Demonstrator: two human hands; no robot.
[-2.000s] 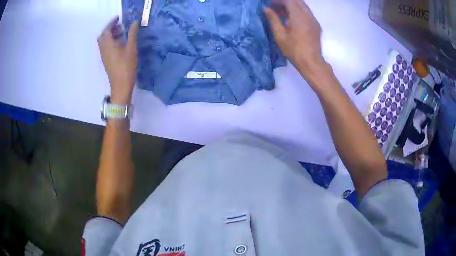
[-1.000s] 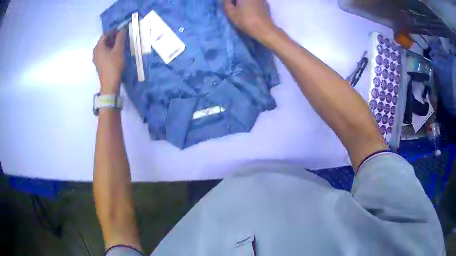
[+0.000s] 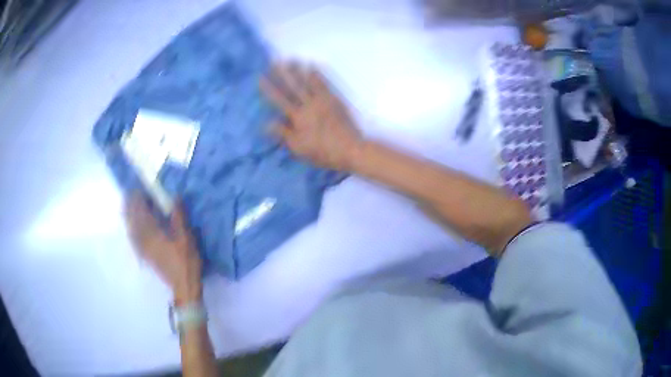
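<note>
The blue shirt (image 3: 221, 96) lies folded and turned at a slant on the white table, its collar towards me. White hang tags (image 3: 165, 140) lie on its left part. A white neck label (image 3: 254, 215) shows inside the collar. My right hand (image 3: 313, 118) lies on the shirt's right side with fingers spread. My left hand (image 3: 165, 239) is at the shirt's left edge beside the tags, thumb and fingers apart. The picture is blurred, so whether the left fingers hold the edge is unclear.
To the right are a small dark tool (image 3: 469, 113), a sheet of purple round stickers (image 3: 519, 125), a clear packet with black and white items (image 3: 585, 121) and an orange object (image 3: 535, 35). Blue crates (image 3: 622, 221) are below the table edge. Shiny clear plastic (image 3: 26, 29) is at the far left corner.
The whole shirt now shows, slanted and further left. The tags have moved left with it. My right hand has come from the top edge down onto the shirt; my left hand is lower, nearer the collar.
</note>
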